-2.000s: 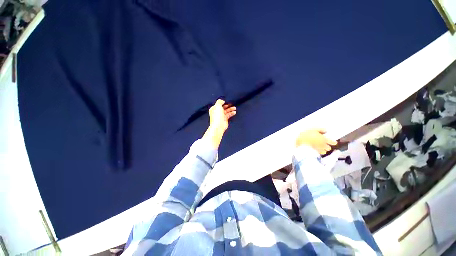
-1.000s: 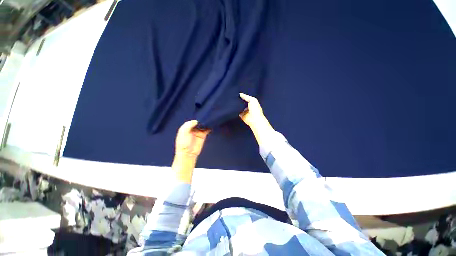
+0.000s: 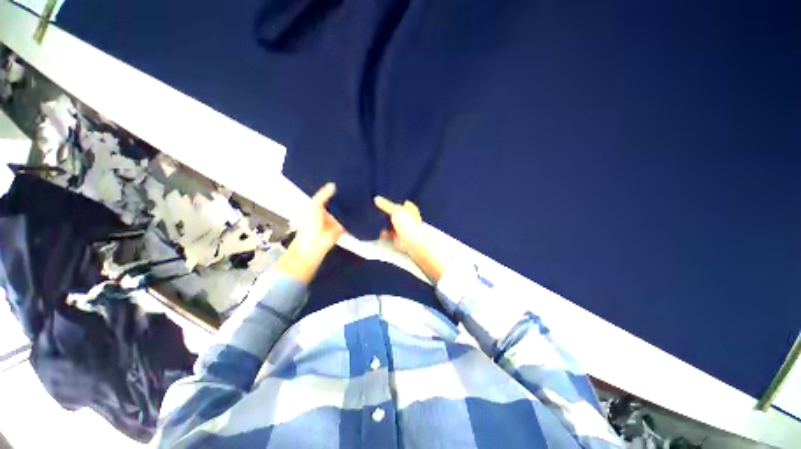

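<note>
Navy fabric [image 3: 571, 158] covers most of the table, with folds running away from my hands and a bunched fold at the top. My left hand [image 3: 316, 235] pinches the fabric edge at the table's near side, thumb pointing up. My right hand [image 3: 406, 230] pinches the same edge just to the right. The fabric between the hands is slightly gathered. A pale strip shows below it between my wrists. The fingertips under the fabric are hidden.
The white table margin [image 3: 176, 131] runs diagonally along the near side. Fabric scraps [image 3: 198, 228] lie below at left, beside a dark cloth heap [image 3: 97, 324]. Metal bars lie at the upper left [image 3: 46, 22] and lower right [image 3: 780, 373].
Both hands have come from over the fabric back to the near table edge and now pinch the edge there. The view has turned, so the table edge slants and the dark heap shows.
</note>
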